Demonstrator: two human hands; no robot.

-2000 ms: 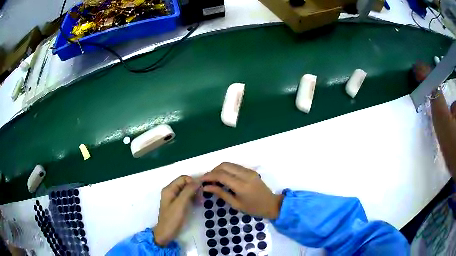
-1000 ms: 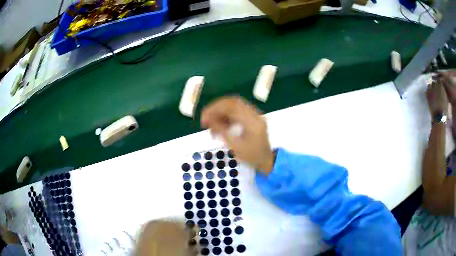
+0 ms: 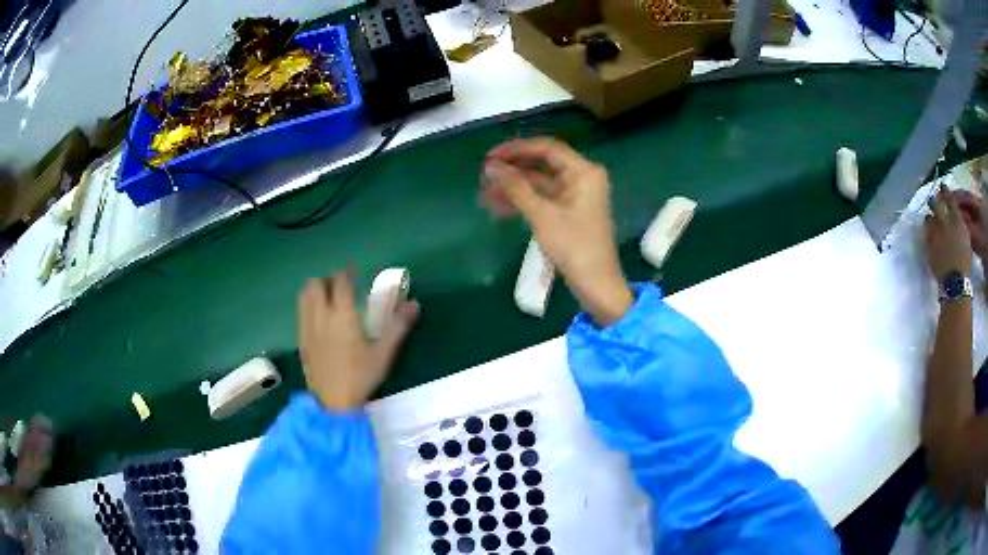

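Note:
My left hand (image 3: pixel 345 341) is over the green belt, fingers spread, close around a cream-white housing (image 3: pixel 387 299) that lies between fingers and thumb; no closed grip shows. My right hand (image 3: pixel 569 217) is raised over the belt farther right, thumb and fingertips close together and blurred; whether a black disc is between them cannot be told. Below it another housing (image 3: pixel 534 280) is partly covered by the hand. The sheet of black round stickers (image 3: pixel 488 477) lies on the white bench between my blue sleeves, with gaps in its top rows.
More housings lie on the belt, at left (image 3: pixel 244 387) and right (image 3: pixel 667 231). Spare sticker sheets (image 3: pixel 163 504) lie at lower left. Beyond the belt are a blue bin (image 3: pixel 244 141), a black device (image 3: pixel 401 65) and a cardboard box (image 3: pixel 607 81). Other people's hands show at both sides.
My left hand has moved from the sheet up to a housing on the belt. My right hand has risen farther over the belt. The view has shifted, showing more beyond the belt.

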